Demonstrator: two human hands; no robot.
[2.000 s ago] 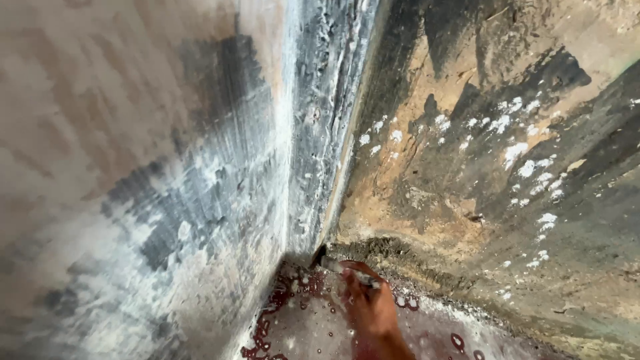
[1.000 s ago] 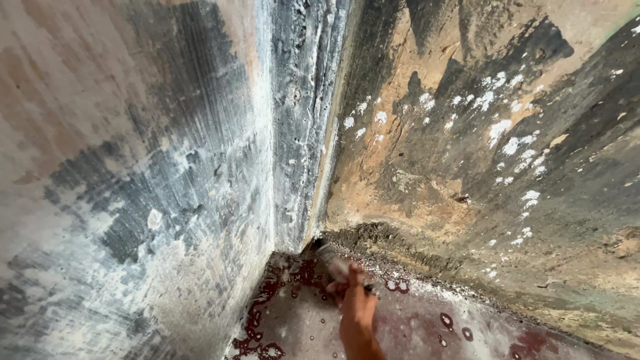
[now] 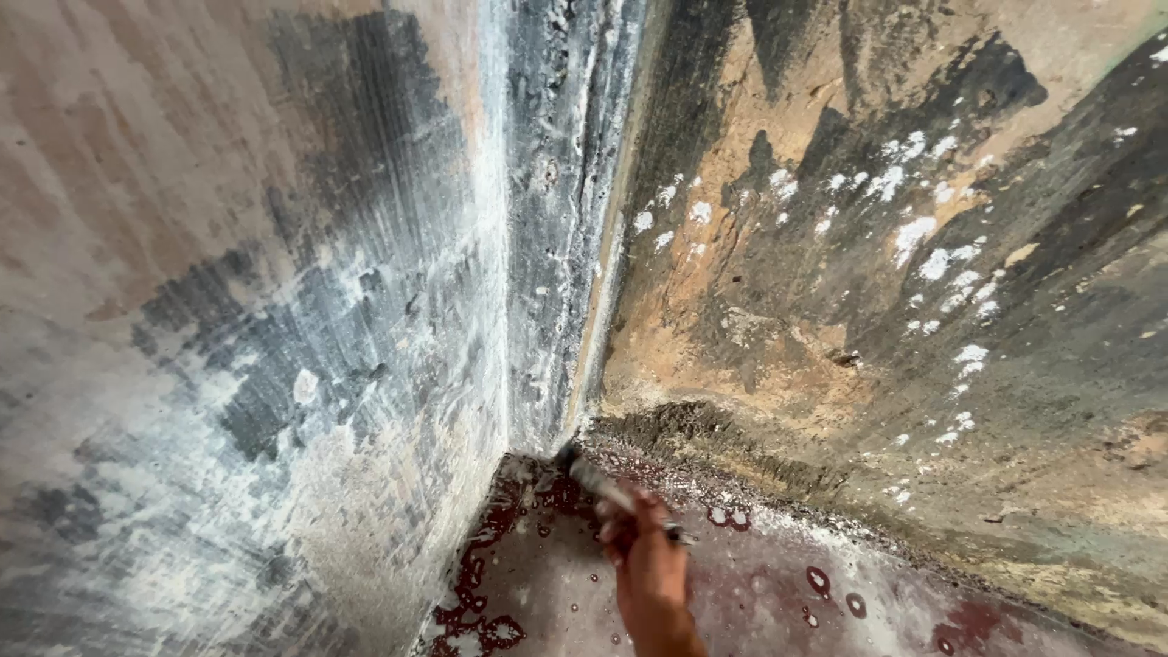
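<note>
My right hand is closed around a slim brush-like tool, blurred in part. Its dark tip, seemingly bristles, is low in the corner, at the foot of the grey and white corner strip, where the walls meet the floor. The tool's rear end pokes out to the right of my fingers. My left hand is out of view.
The left wall has streaky white and dark grey patches. The right wall is rough, brown and dark, with white splashes and a crumbly lower edge. Dark red and whitish spots mark the floor.
My right hand keeps hold of the tool, whose dark tip remains near the bottom of the corner. The angle of the tool in my hand has varied.
</note>
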